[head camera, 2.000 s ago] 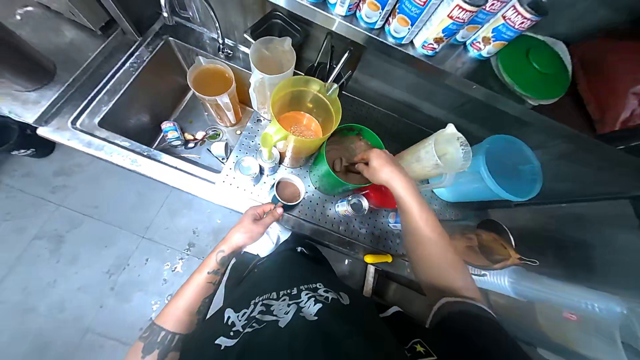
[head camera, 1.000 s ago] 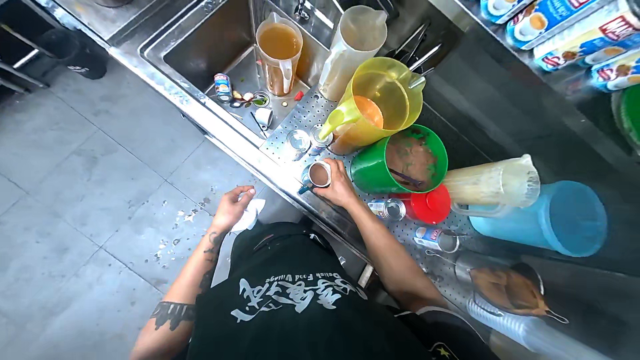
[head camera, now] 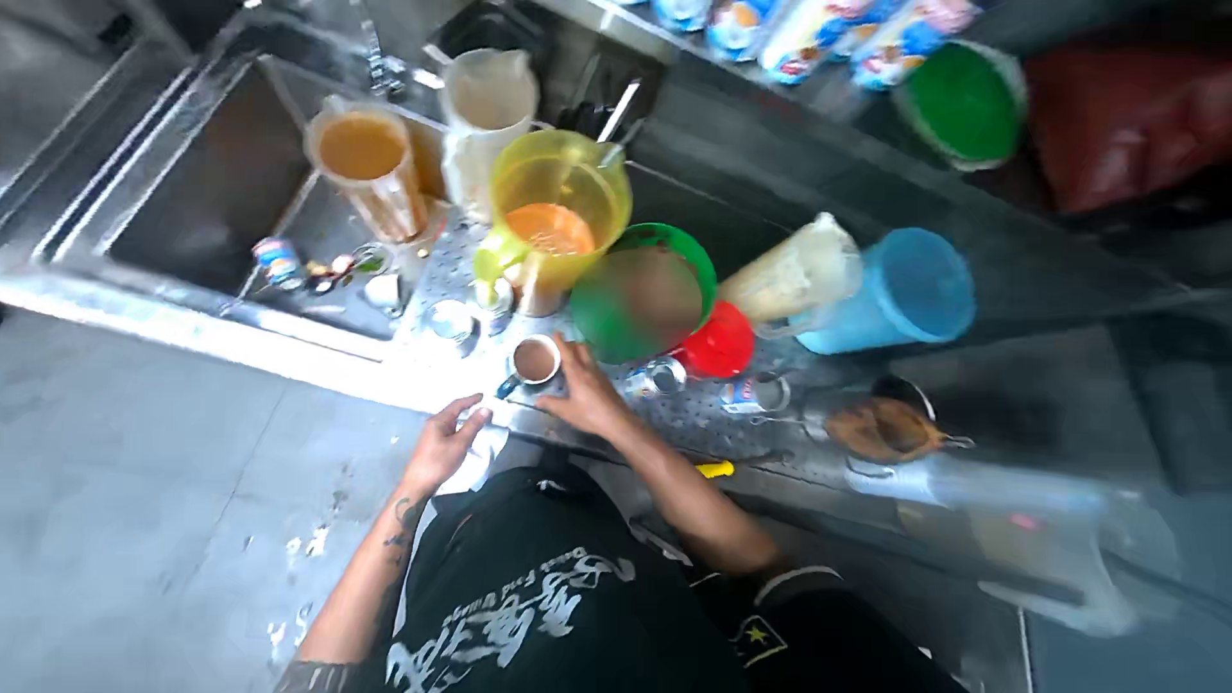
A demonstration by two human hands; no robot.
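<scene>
A mug of brown drink (head camera: 535, 360) stands near the front edge of the perforated metal drainboard (head camera: 674, 423), its dark handle toward my left hand. My right hand (head camera: 582, 390) is at the mug's right side, fingers apart; blur hides whether they touch it. Empty, my left hand (head camera: 454, 438) hovers by the counter edge, left of and below the mug. Behind the mug stand a green plastic container with brown liquid (head camera: 643, 298) and a yellow pitcher with orange liquid (head camera: 561, 207). Opened cans (head camera: 452, 322) sit to the mug's left.
A sink (head camera: 207, 207) at left holds debris, with a pitcher of orange-brown liquid (head camera: 371, 168) at its right edge. Right of the green container are a red container (head camera: 722, 342), a cream-coloured pitcher (head camera: 799, 269), a blue container (head camera: 890, 289) and a cloth strainer (head camera: 881, 430). A shelf of cans runs above.
My right hand has left the green container, where it was two seconds ago, and come to the mug. My left hand, on the mug then, has let go of it.
</scene>
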